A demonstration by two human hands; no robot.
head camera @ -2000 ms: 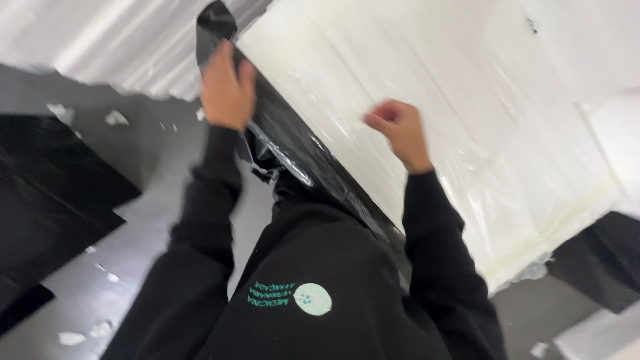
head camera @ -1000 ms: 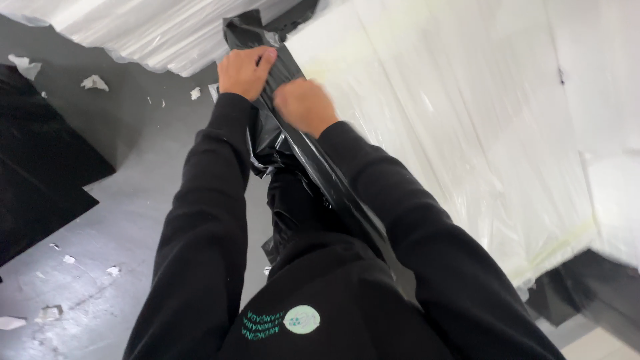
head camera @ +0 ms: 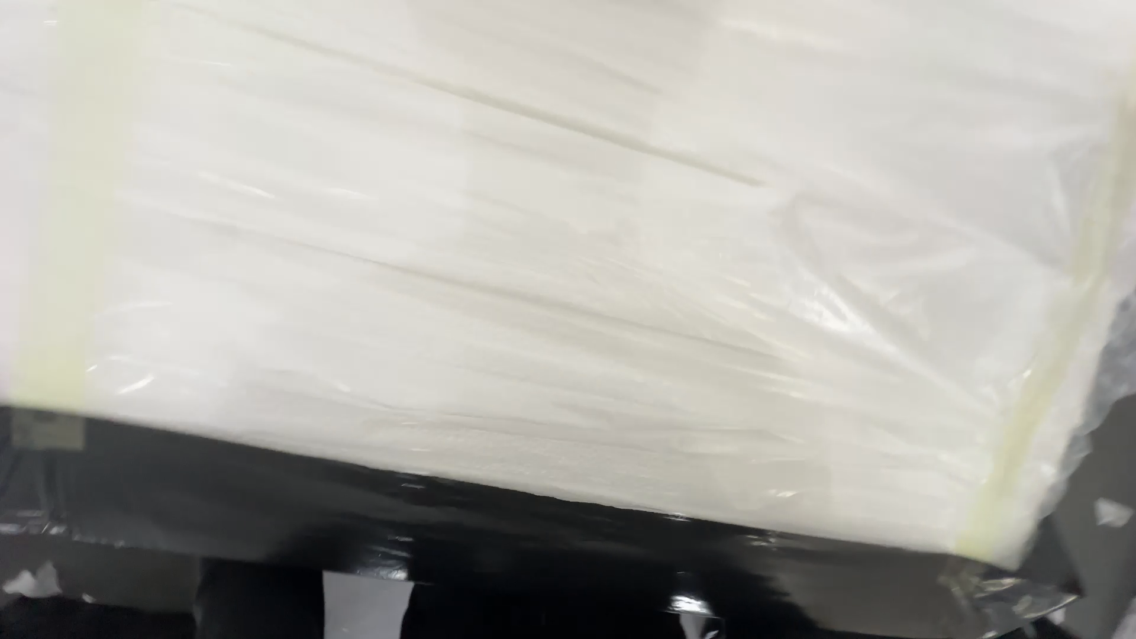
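Note:
Neither of my hands shows in the view now. A large white bundle [head camera: 532,266] wrapped in clear plastic film fills most of the view, its film creased in long slanting lines. Pale yellow tape [head camera: 80,204] runs down its left part, and another pale yellow strip [head camera: 1047,399] follows its right edge. Glossy black plastic film [head camera: 444,524] lies along the near edge, with crumpled film at the lower right corner. The picture is blurred.
Below the black film, a dark-clothed leg [head camera: 260,596] and a strip of grey floor [head camera: 366,603] show. White scraps lie on the floor at the lower left [head camera: 34,581] and at the far right [head camera: 1111,512].
Both hands, which were at the black film along the bundle's edge a second ago, have left the view. The view has swung strongly and now shows the bundle much closer.

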